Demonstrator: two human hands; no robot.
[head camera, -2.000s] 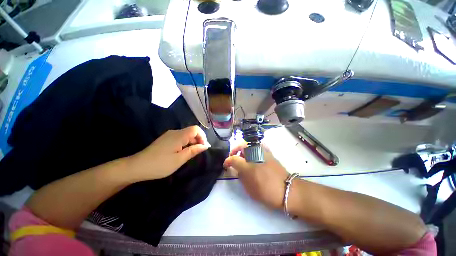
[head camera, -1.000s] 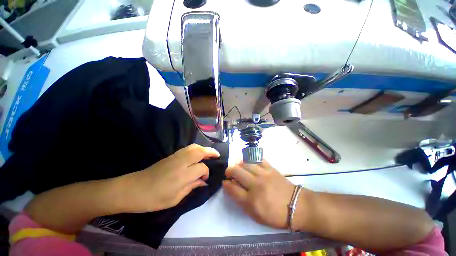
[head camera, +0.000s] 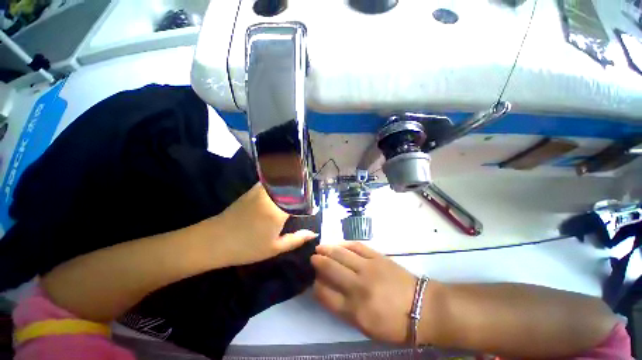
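A black garment piece (head camera: 134, 162) lies heaped left of the needle area, its right edge under the machine head. My left hand (head camera: 257, 228) lies palm down on the cloth, thumb stretched right towards the edge; its other fingertips are hidden behind the chrome guard (head camera: 276, 105). My right hand (head camera: 362, 285) is at the cloth's right edge below the small ribbed knob (head camera: 357, 228), fingertips on the edge, thumb not visible. The needle and presser foot are mostly hidden by the guard and knob.
The white machine head (head camera: 394, 63) spans the top, with a tension dial (head camera: 407, 169). Reddish thread snips (head camera: 454, 213) lie on the bed. Dark straps (head camera: 628, 271) hang at the right end. A dark thread crosses the bed. A ruler strip (head camera: 338, 349) runs along the front edge.
My left hand has moved up and forward on the cloth, partly behind the guard. My right hand stays at the edge, slightly lower in view. The machine appears shifted left since the oldest frame.
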